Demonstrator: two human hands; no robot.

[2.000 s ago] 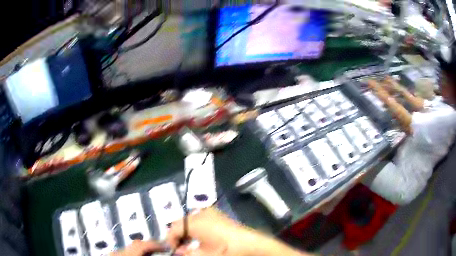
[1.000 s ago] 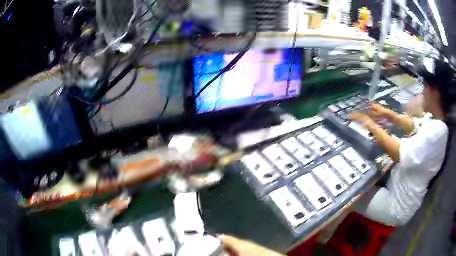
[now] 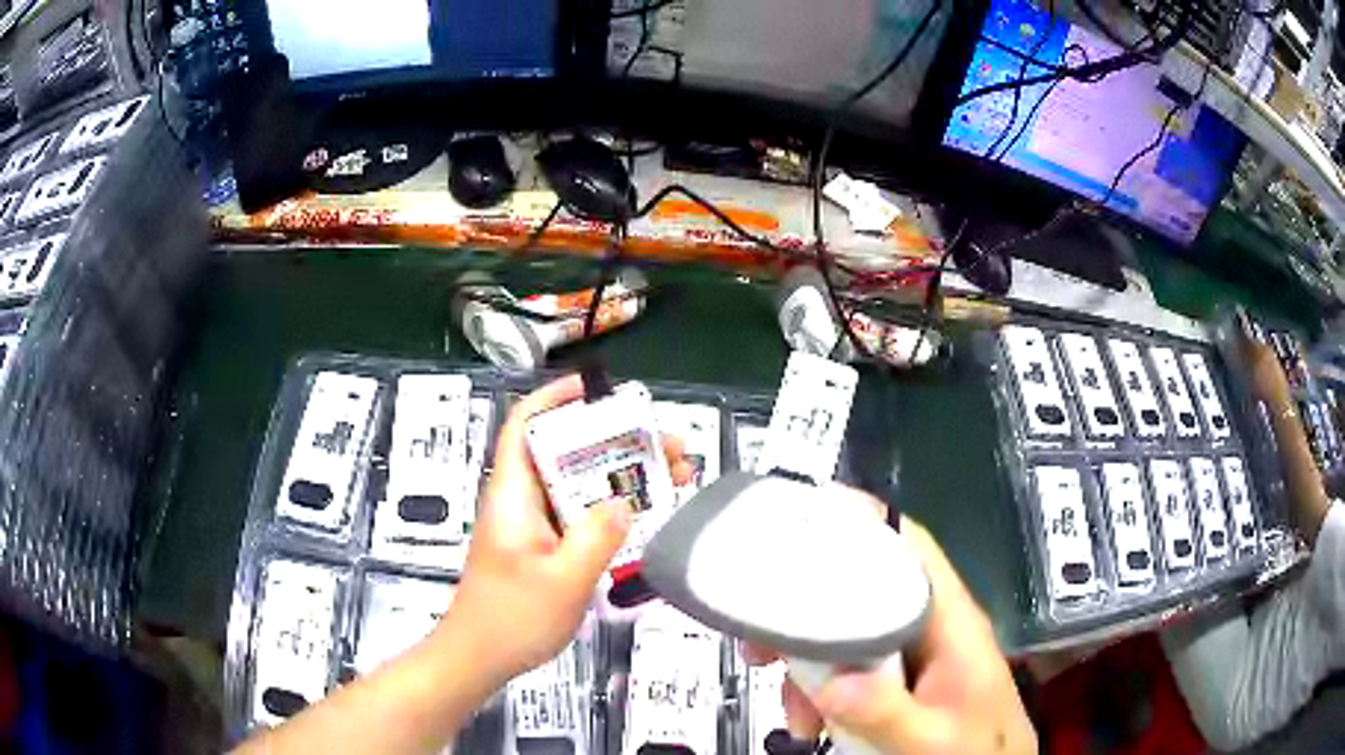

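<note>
My left hand (image 3: 516,575) holds a white handheld unit (image 3: 598,457) upright, its printed label face towards me; a black plug or cable end sits at its top edge. My right hand (image 3: 929,664) grips the handle of a white-grey barcode scanner (image 3: 797,568), its bulbous head beside the held unit. Below both hands lies a clear blister tray (image 3: 369,561) with two rows of pockets holding white units. Another unit (image 3: 810,413) lies tilted at the tray's back right. The scanner's head and my hands hide part of the tray.
Two tape-wrapped scanners (image 3: 509,328) lie below the ledge (image 3: 693,221) with orange-red tape. Black mice (image 3: 587,177) and cables are on the ledge, with monitors (image 3: 1092,118) behind. A tray stack (image 3: 103,369) stands at left. Another full tray (image 3: 1099,457) and a person's arm (image 3: 1286,443) are at right.
The view has swung left and down. The scanner, earlier lying on the bench, is now in my right hand. My left hand now shows, holding a unit up.
</note>
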